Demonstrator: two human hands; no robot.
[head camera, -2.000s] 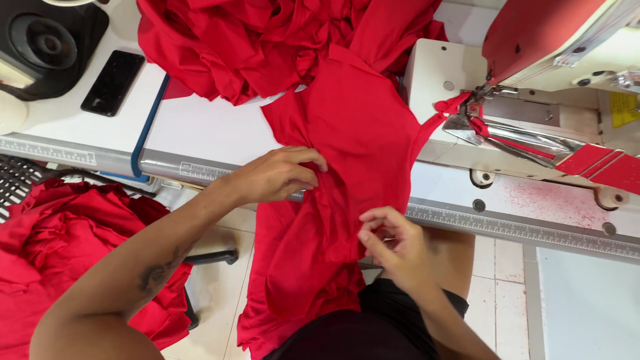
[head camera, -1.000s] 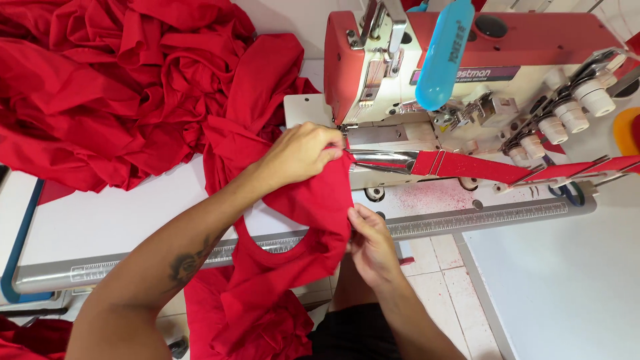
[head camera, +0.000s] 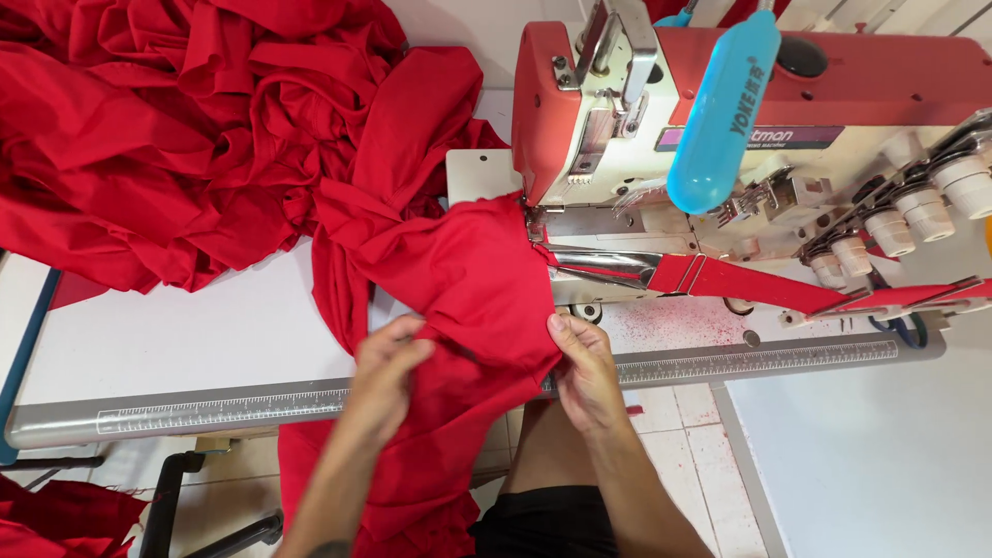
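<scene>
A red fabric garment (head camera: 480, 279) lies across the table edge, its upper right edge under the presser foot (head camera: 535, 221) of a red and cream sewing machine (head camera: 597, 124). My right hand (head camera: 585, 364) pinches the garment's right edge between thumb and fingers, below the metal binding folder (head camera: 604, 260). My left hand (head camera: 387, 372), a little blurred, is over the left part of the cloth with thumb and fingers apart; whether it pinches a fold I cannot tell. A red fabric strip (head camera: 744, 287) runs from the right into the folder.
A large heap of red fabric (head camera: 155, 139) covers the table's back left. A blue lamp or handle-like piece (head camera: 725, 116) hangs before the machine. Thread cones (head camera: 922, 213) stand at right. A ruler (head camera: 759, 364) marks the front edge, scissors (head camera: 907, 329) near its right end. More red cloth (head camera: 62, 519) lies lower left.
The garment's edge has come to the presser foot since the first frame. My left hand has moved from beside the foot down and toward me since the second. The view has shifted toward the machine.
</scene>
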